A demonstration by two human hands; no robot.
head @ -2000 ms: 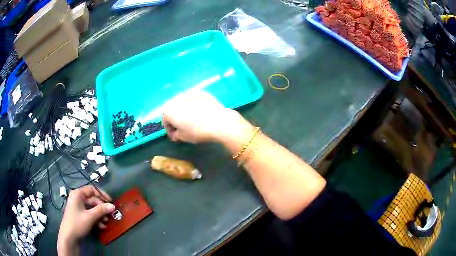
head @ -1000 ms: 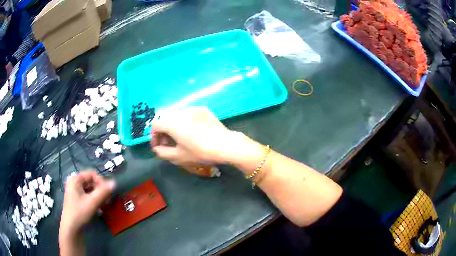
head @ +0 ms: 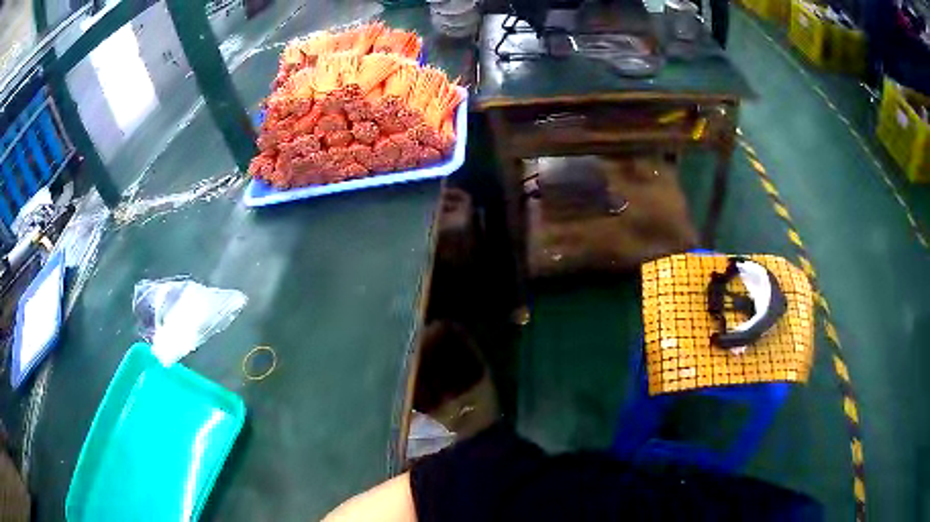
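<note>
Neither of my hands is in view. Only a bit of bare arm and a dark sleeve show at the bottom edge. The turquoise tray [head: 163,438] lies at the lower left, cut off by the bottom edge. The part of it in view holds nothing that I can make out. A crumpled clear plastic bag [head: 187,314] lies just beyond it. A thin yellow ring [head: 259,348] lies to the right of the tray. The red-brown block and the tan-handled tool are out of the picture.
A blue-rimmed white tray [head: 357,183] holds a heap of orange-red bundled parts [head: 357,107] at the bench's far end. A blue stool with a yellow beaded pad [head: 678,326] stands to the right, a dark and white object on it. A second table [head: 612,87] stands beyond.
The view has swung to the right. The orange-red heap and stool have come nearer the middle. Both hands, the block, the tool and the white pieces have left the picture.
</note>
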